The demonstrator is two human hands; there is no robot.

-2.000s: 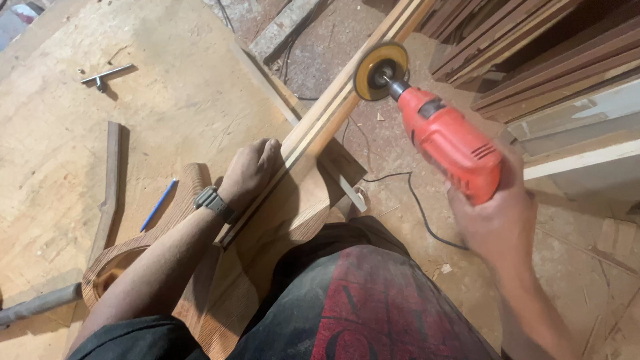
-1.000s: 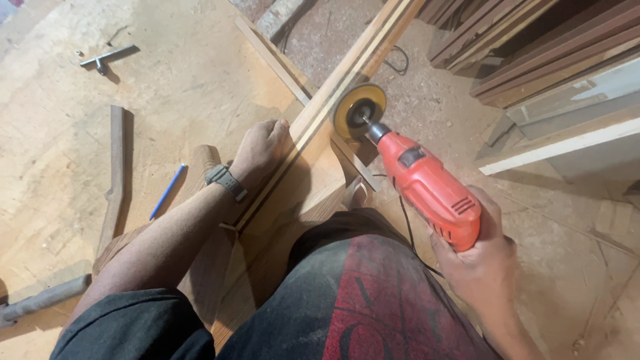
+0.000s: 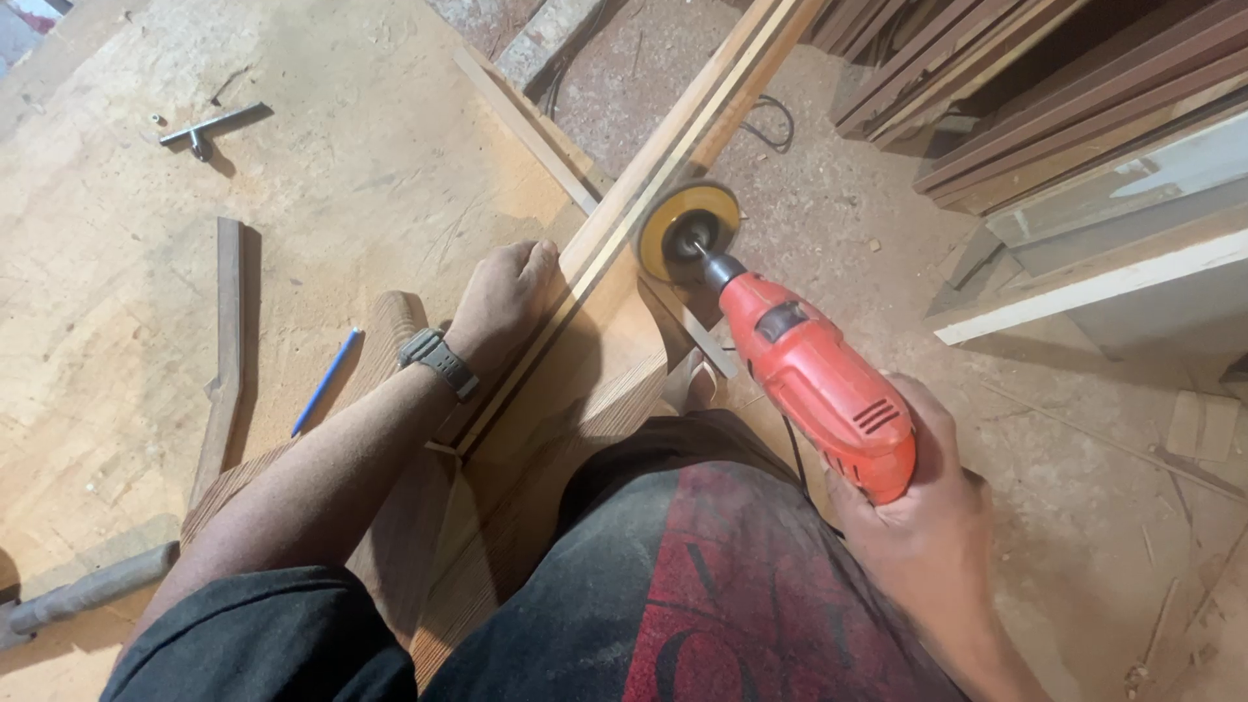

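Observation:
My right hand (image 3: 916,487) grips the rear handle of a red electric drill (image 3: 814,375). In its chuck sits a round yellow-rimmed sanding disc (image 3: 689,234), blurred, against the near edge of a long striped wooden piece (image 3: 624,219) with light and dark laminated strips. My left hand (image 3: 507,292), with a watch (image 3: 439,363) on the wrist, rests on the far side of that piece, its fingers closed on the edge. The lower end of the piece widens into light wood beside my body. A blue pencil (image 3: 327,382) lies left of my forearm.
On the workbench (image 3: 322,117) lie a metal T-shaped tool (image 3: 214,125), a narrow wooden strip (image 3: 229,331) and a grey bar or handle (image 3: 93,590). Brown boards (image 3: 1082,117) lean at the upper right. A cord (image 3: 775,127) and wood scraps lie on the floor.
The drill and its disc have moved down along the near edge of the wooden piece, towards my body. My left hand stays at the far edge.

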